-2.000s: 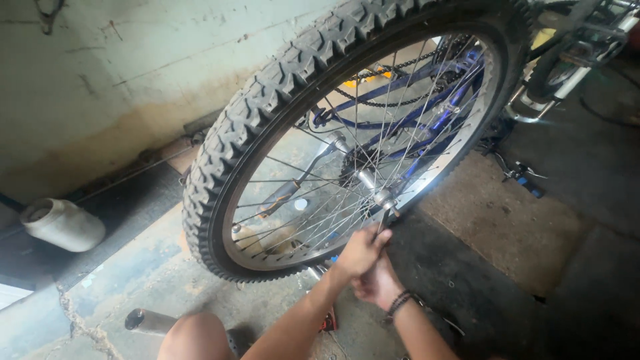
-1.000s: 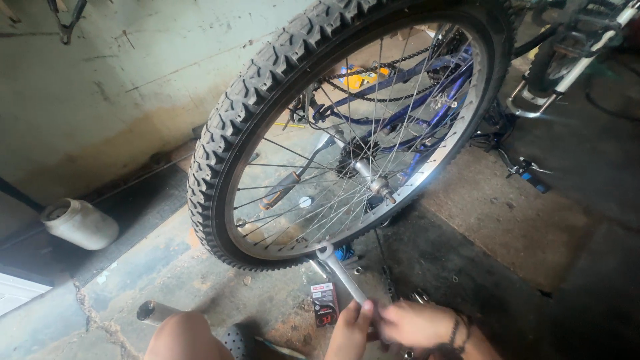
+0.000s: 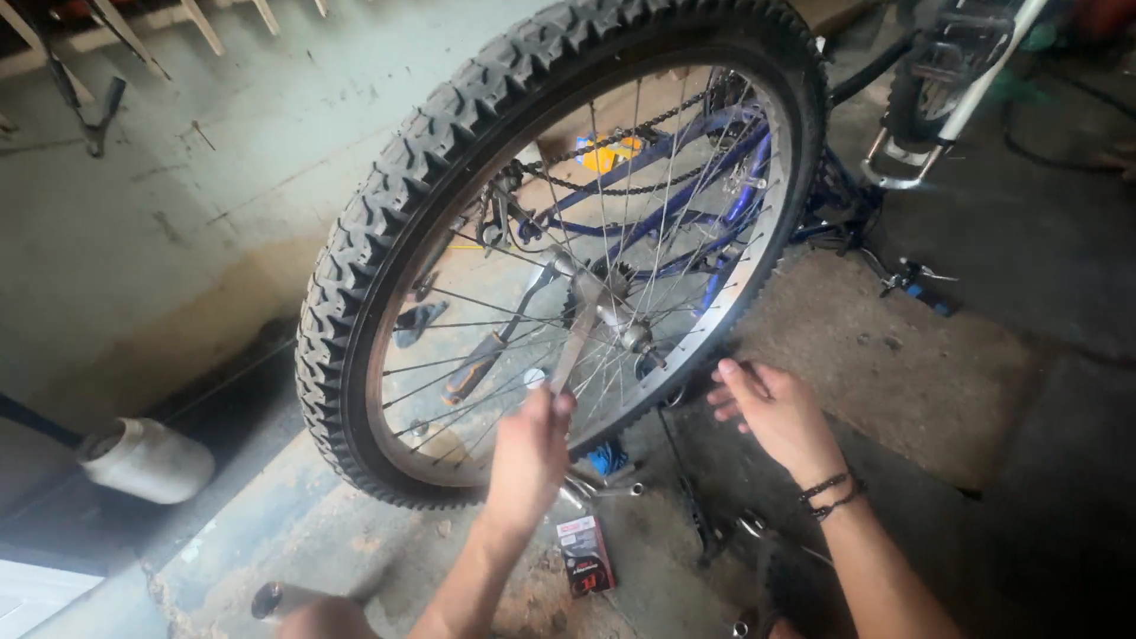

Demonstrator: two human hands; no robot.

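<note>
A bicycle wheel with a knobby tyre (image 3: 355, 257) stands tilted before me, its spokes running to a metal hub (image 3: 612, 311) with a sprocket behind it. My left hand (image 3: 532, 444) grips a metal wrench (image 3: 575, 351), whose upper end lies over the spokes by the hub. Whether the wrench touches the hub I cannot tell. My right hand (image 3: 777, 413), with a dark braided bracelet at the wrist, is held beside the wheel's lower right rim, fingers apart and holding nothing. The axle end (image 3: 657, 358) sticks out between the two hands.
Behind the wheel lie a blue bicycle frame (image 3: 657, 213) with its chain and an orange-and-black handled tool (image 3: 477, 368). A small box (image 3: 586, 555) and several wrenches (image 3: 612, 488) rest on the floor. A white container (image 3: 146, 461) stands left; cardboard (image 3: 887, 355) lies right.
The wrench, in front of the wheel's lower rim one second ago, is now up by the hub in my left hand. My right hand has moved away from the left and opened.
</note>
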